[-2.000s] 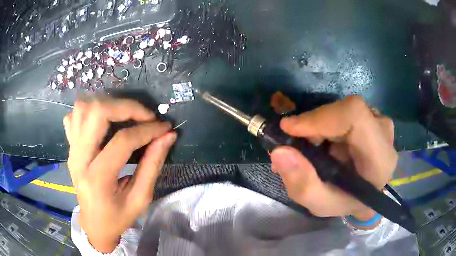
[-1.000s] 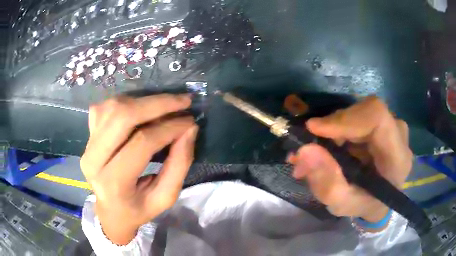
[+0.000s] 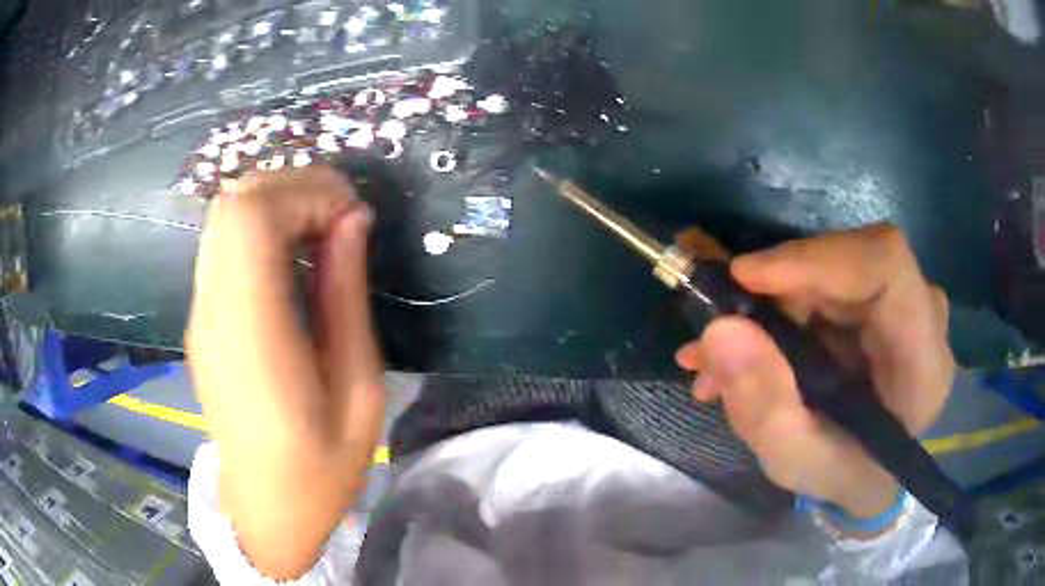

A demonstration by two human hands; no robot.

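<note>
The soldering iron (image 3: 802,355) is in my right hand (image 3: 837,355), its silver barrel pointing up-left and its tip above and right of the board, apart from it. The small blue-white circuit board (image 3: 486,215) lies on the dark green mat (image 3: 527,321). A white round component (image 3: 437,242) sits at its lower left. My left hand (image 3: 292,343) is blurred, left of the board, with fingertips bent together below the disc pile; whether it holds anything cannot be told. Solder wire (image 3: 441,300) lies on the mat, its short end right of my left hand.
A pile of white discs and rings with red leads (image 3: 332,128) lies at upper left, dark lead wires (image 3: 562,92) right of it. Clear trays of shiny boards (image 3: 252,52) stand behind. An orange-brown rosin lump (image 3: 701,243) is partly behind the iron.
My left hand has moved away from the board, up-left toward the disc pile, uncovering the board and the solder wire end. The iron tip has moved up, slightly farther from the board.
</note>
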